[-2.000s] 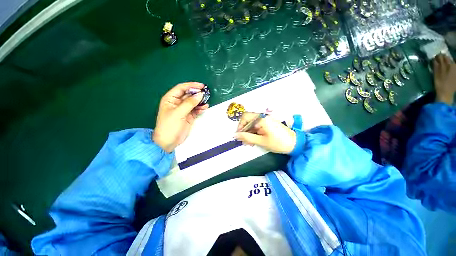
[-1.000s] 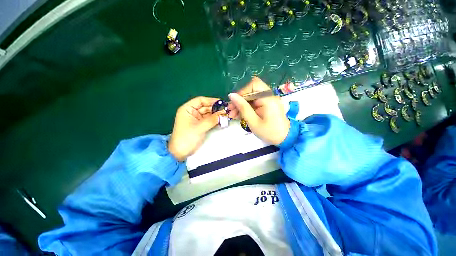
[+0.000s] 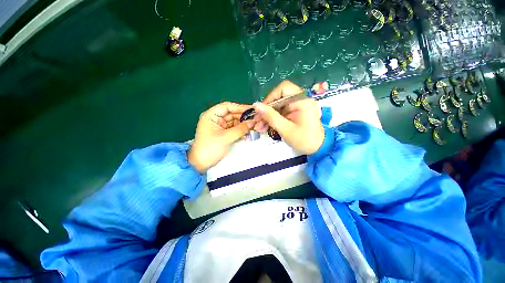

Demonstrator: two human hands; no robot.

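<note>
My left hand [image 3: 217, 135] holds a small dark unit [image 3: 247, 115] in its fingertips above the white work sheet [image 3: 349, 110]. My right hand [image 3: 293, 119] holds a slim hand tool [image 3: 288, 99] with a pink and white end, and its fingertips meet the left fingertips at the unit. The tool's working tip is hidden by the fingers. A round dark and yellow piece [image 3: 274, 134] lies on the sheet, mostly covered by my right hand. A small pale part shows just below the unit.
A dark unit with a pale top [image 3: 176, 43] stands on the green bench at upper left. A clear tray [image 3: 299, 50] with crescent parts lies beyond the sheet, a second tray [image 3: 462, 33] beside it. Loose crescents [image 3: 444, 103] lie at right, near a blue sleeve [image 3: 487, 188]. A spare tool [image 3: 34, 217] lies at left.
My right hand has moved up and left from the round piece to the unit, bringing the tool. My left hand has moved slightly right and lower with the unit. Both hands now meet.
</note>
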